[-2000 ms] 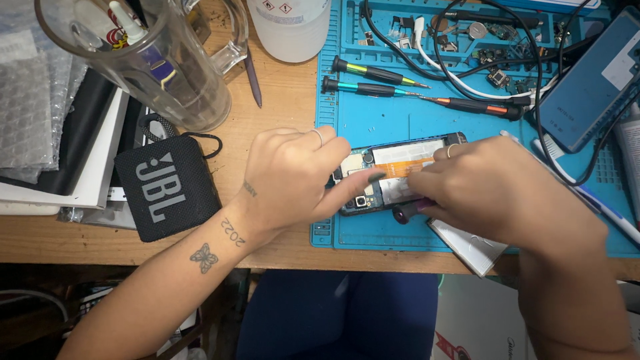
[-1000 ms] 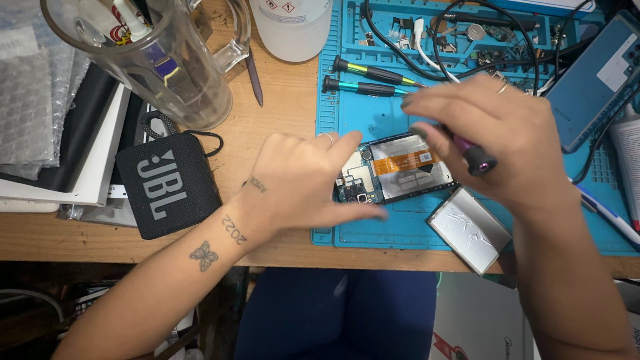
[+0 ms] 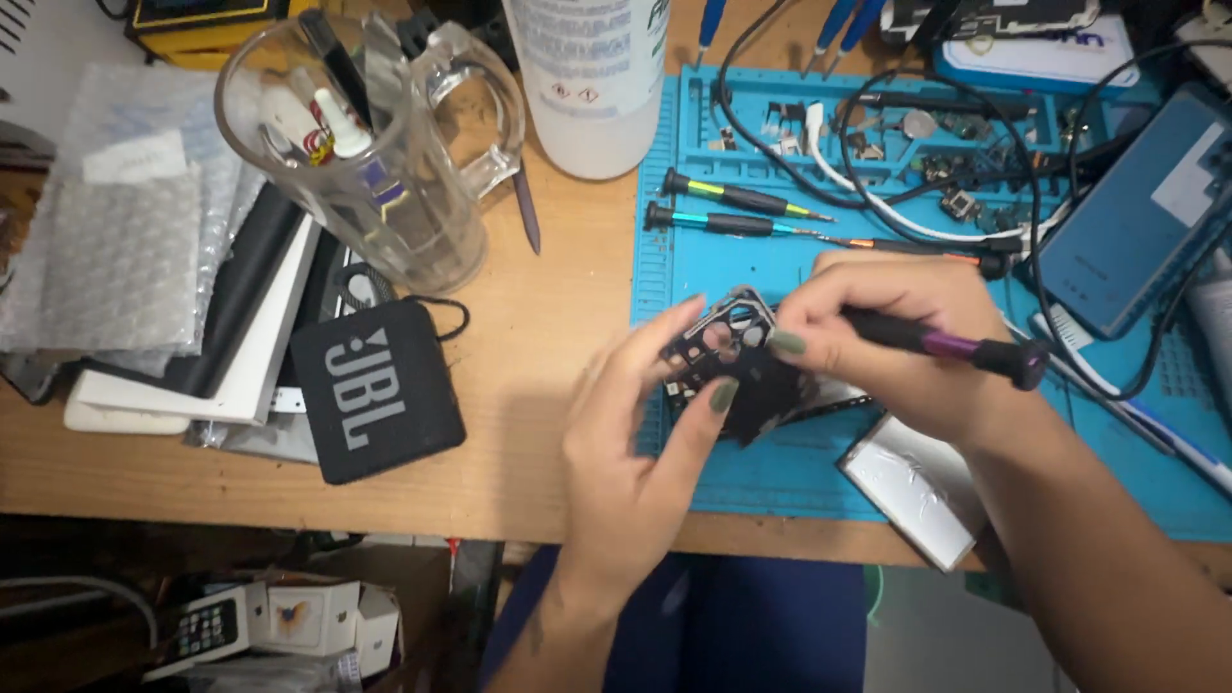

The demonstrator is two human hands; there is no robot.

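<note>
My left hand grips the left side of a black phone cover plate with round camera openings, its thumb on the plate's face. At the plate's upper right corner are the fingertips of my right hand, which also holds a precision screwdriver with a black and purple handle pointing right. Part of the opened phone shows beneath and to the right of the plate; the rest is hidden. A silver phone battery lies below my right hand, over the mat's front edge.
Screwdrivers lie on the blue repair mat, below a tray of small parts. Cables cross near a blue phone back. A glass mug, a plastic bottle and a black JBL speaker stand or lie left.
A black cover plate is now in my hands over the phone, whose inside showed uncovered a second ago. My right hand has come down to the plate with the screwdriver still in it.
</note>
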